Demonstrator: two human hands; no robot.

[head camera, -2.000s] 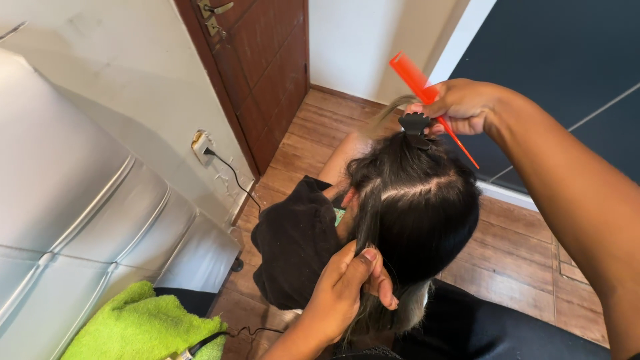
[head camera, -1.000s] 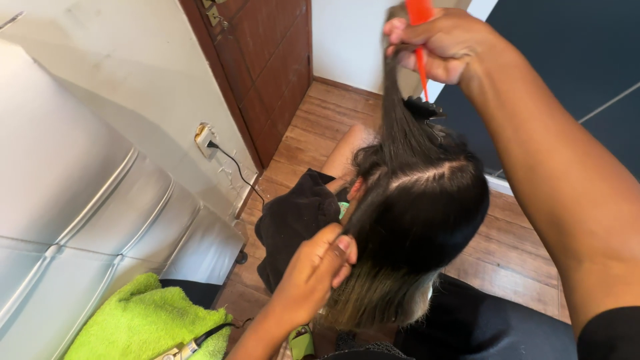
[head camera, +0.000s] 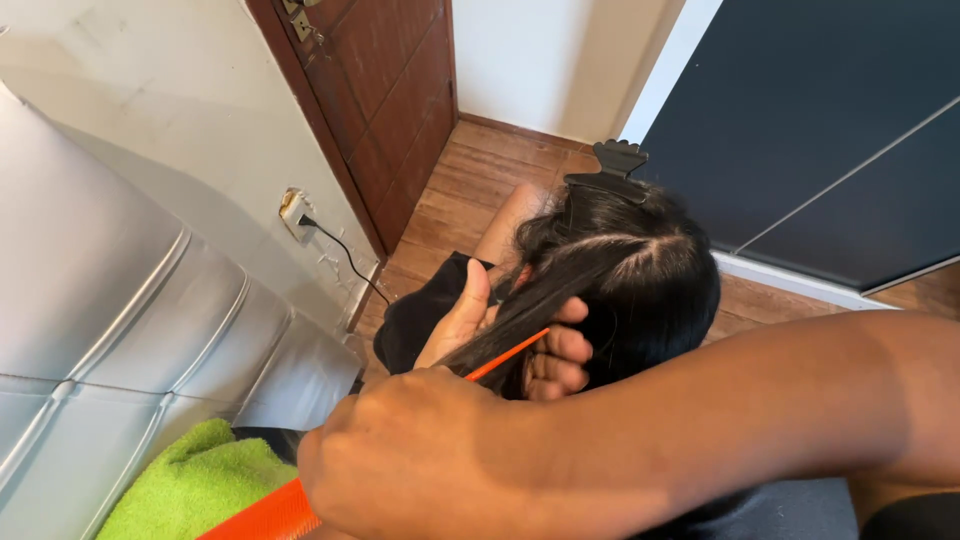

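Observation:
A seated person's dark-haired head (head camera: 645,277) is seen from above, with a pale parting across the crown. A black claw clip (head camera: 615,172) sits at the front top of the hair. My left hand (head camera: 465,319) lies palm up under a long dark lock (head camera: 536,304), thumb raised on one side and fingers curling up on the other. My right hand (head camera: 412,442) crosses in front, closed around an orange tail comb (head camera: 262,517); the comb's teeth point to the lower left and its thin tail lies against the lock. My right forearm hides the lower hair.
A lime green towel (head camera: 202,480) lies at the lower left beside a padded silvery headboard (head camera: 112,300). A black cord runs from a wall outlet (head camera: 298,216). Beyond are a brown door (head camera: 382,82), wood flooring (head camera: 469,180) and dark panels (head camera: 810,135).
My right hand with the comb has come down from above the head to the lower left, across my left hand. The lock held up a second ago now slants down over my left palm.

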